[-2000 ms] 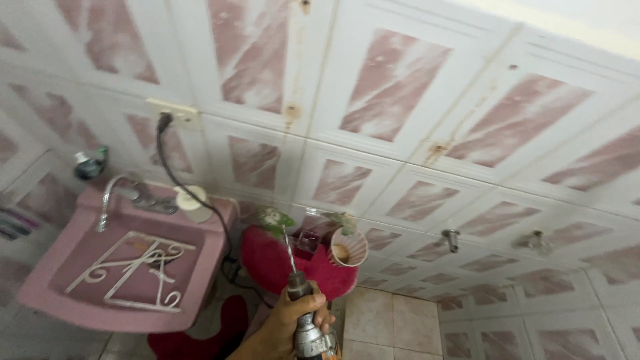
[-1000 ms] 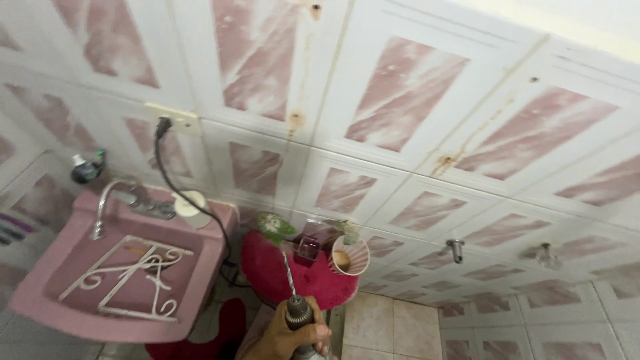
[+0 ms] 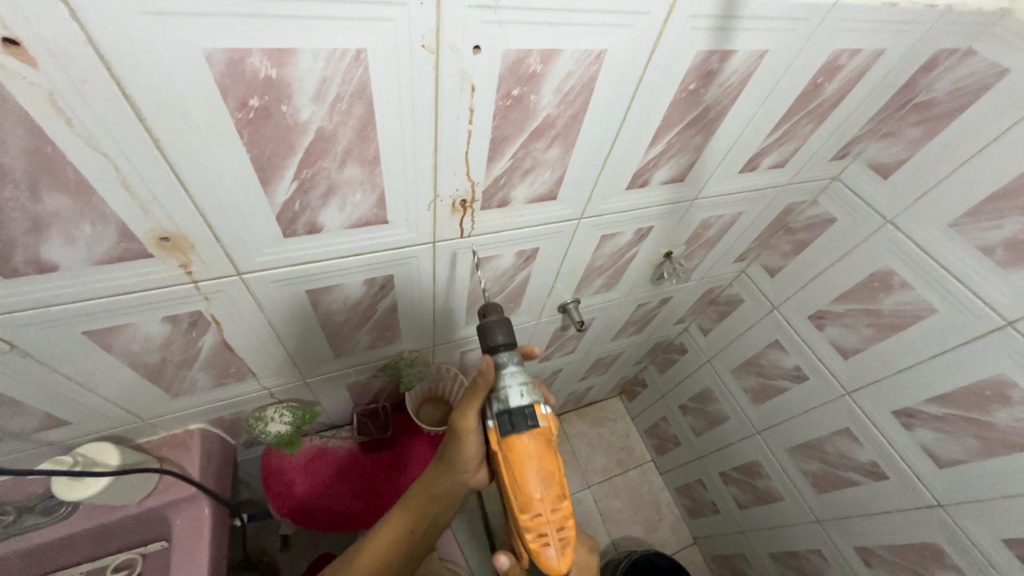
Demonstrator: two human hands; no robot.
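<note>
My left hand (image 3: 472, 424) grips the front of an orange corded-style power drill (image 3: 534, 472), its fingers wrapped around the grey metal gear housing behind the chuck. At the bottom edge, my right hand (image 3: 586, 552) holds the drill's rear; most of that hand is hidden by the orange body. A long twist drill bit (image 3: 481, 276) sits in the dark chuck (image 3: 496, 326) and points up toward the tiled wall (image 3: 400, 256). Its tip appears just below a rust-stained hole (image 3: 462, 205); whether it touches the wall I cannot tell. Another hole (image 3: 477, 50) is higher up.
A pink sink (image 3: 192, 512) with a white round container (image 3: 104, 472) and a black cable (image 3: 160, 474) is at lower left. Beside it are a red fuzzy cover (image 3: 352, 480), a plant (image 3: 280, 424) and a ribbed cup (image 3: 436, 400). A metal wall fitting (image 3: 573, 314) and clear knob (image 3: 672, 268) protrude.
The view has swung right, leaving most of the sink out of frame. The drill has come up, and its orange body and my right hand now show.
</note>
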